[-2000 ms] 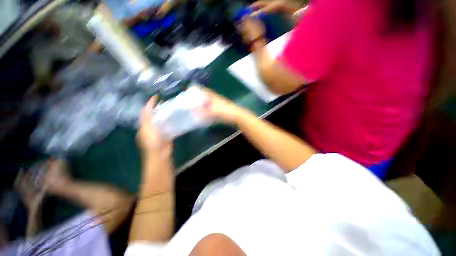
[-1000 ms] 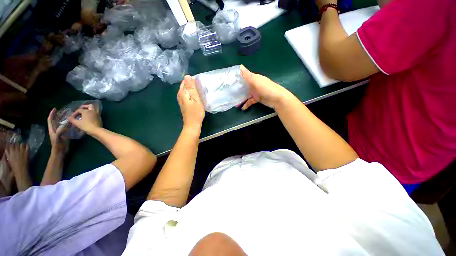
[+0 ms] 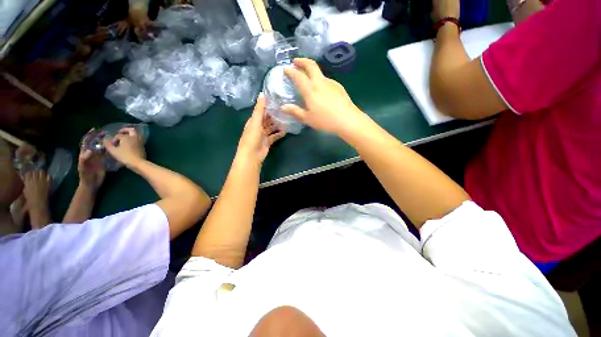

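Observation:
A clear plastic cup [image 3: 281, 92] in thin film is held over the bench, its round end turned up towards me. My left hand [image 3: 257, 133] grips it from the left and below. My right hand [image 3: 321, 99] lies on its right and upper side, fingers over the round end. Both hands are bare. Just behind it a ribbed clear cup [image 3: 286, 51] shows, partly hidden. A dark grey base [image 3: 339, 56] sits on the bench to the right.
Bagged cups [image 3: 178, 82] are heaped at the far left. Pale strips [image 3: 256, 16] stand behind. A person in lavender [image 3: 92, 263] handles a bagged piece at left. A person in pink [image 3: 540, 131] sits at right by a white sheet [image 3: 422, 79]. The bench edge [image 3: 329, 166] runs before me.
The cup, held sideways between both hands a second ago, is now turned round end up. My right hand has moved from its right end onto the top.

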